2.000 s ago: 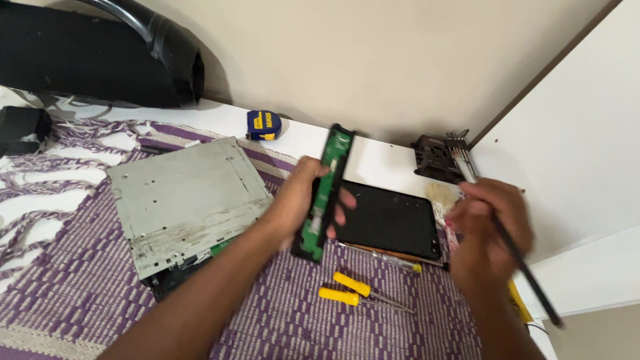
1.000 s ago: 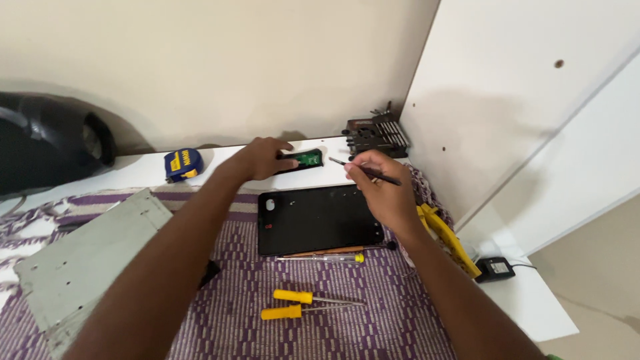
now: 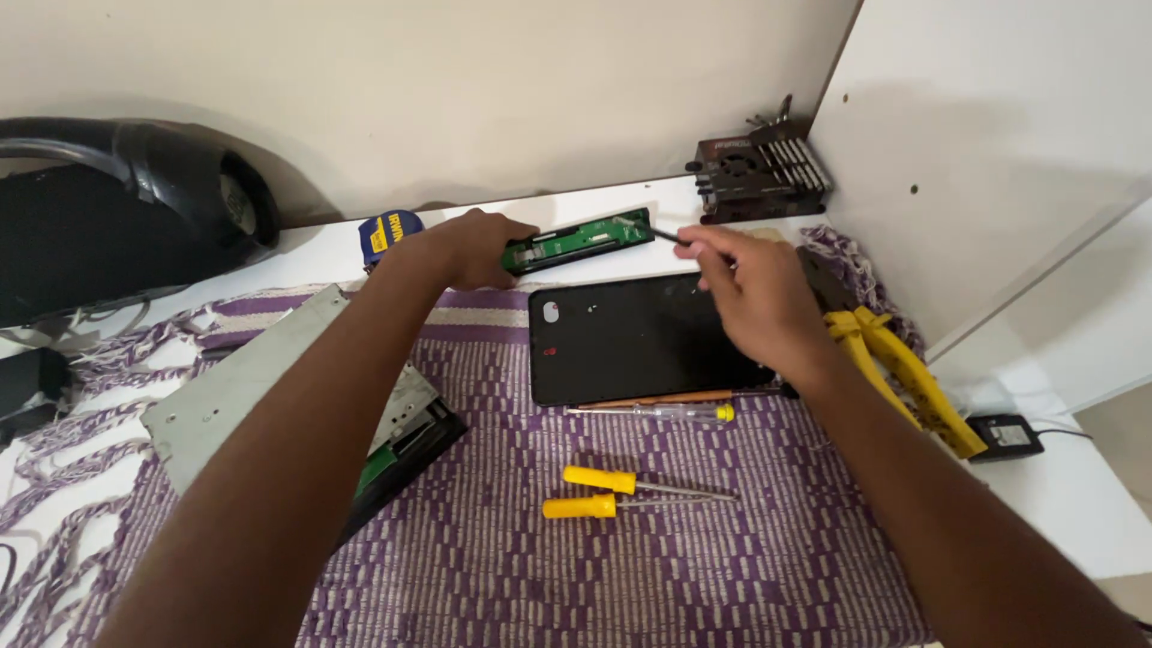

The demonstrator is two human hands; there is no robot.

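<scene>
My left hand [image 3: 481, 247] grips the left end of a long black panel with a green circuit board [image 3: 585, 240], which is over the white tabletop near the wall. In my right hand [image 3: 742, 283] is a thin dark-handled brush [image 3: 668, 236], its tip at the board's right end. Below them a black plastic back cover [image 3: 630, 337] lies on the purple woven cloth. A grey metal device casing [image 3: 243, 382] sits at the left, partly hidden by my left forearm.
Two yellow-handled screwdrivers [image 3: 598, 479] and a clear tester screwdriver [image 3: 675, 412] lie on the cloth. Around stand a tape measure [image 3: 389, 236], a black speaker [image 3: 117, 216], a bit holder [image 3: 760, 175], yellow-handled pliers [image 3: 891, 378] and a power adapter [image 3: 1003, 436].
The circuit board panel, upright in my left hand two seconds ago, is now held lengthwise low by the wall. My right hand has brought the brush to the board. The view has shifted.
</scene>
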